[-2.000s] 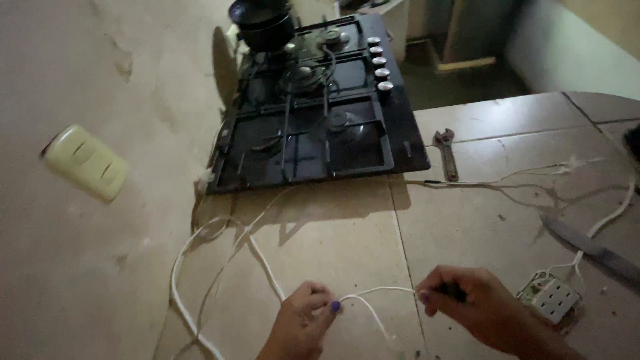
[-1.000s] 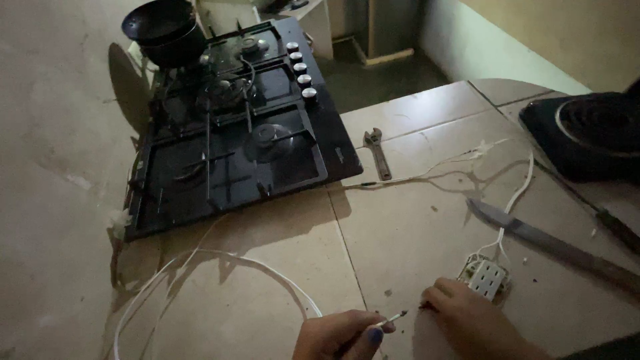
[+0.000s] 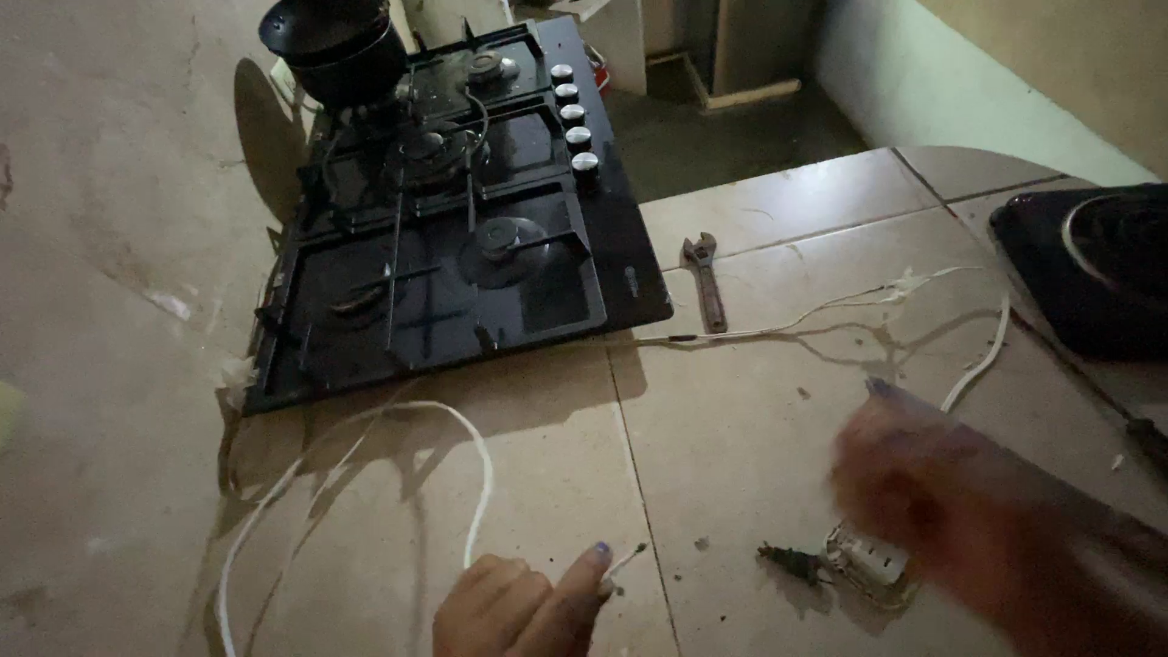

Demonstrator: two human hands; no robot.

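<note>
My left hand [image 3: 525,602], at the bottom centre, pinches the end of a white electrical cable [image 3: 482,474] between thumb and finger, and short wire ends stick out past the fingertips. The rest of the cable loops away to the left. My right hand [image 3: 899,474] is blurred above the tiled counter at the right; whether its fingers hold anything does not show. Partly below that hand lies a white multi-socket outlet [image 3: 865,558]. A small dark object [image 3: 790,561], perhaps a screwdriver or a roll of tape, touches the outlet's left side.
A black gas hob [image 3: 438,228] carrying a black pot [image 3: 342,55] stands at the upper left. An adjustable wrench [image 3: 706,287] lies right of it, near a thin spliced wire [image 3: 776,332]. At the right edge is a black electric hotplate [image 3: 1086,274]. The counter's far edge is curved.
My right hand has moved away from my left hand and now passes over the outlet. The knife seen beside the outlet earlier is no longer visible. The view has shifted.
</note>
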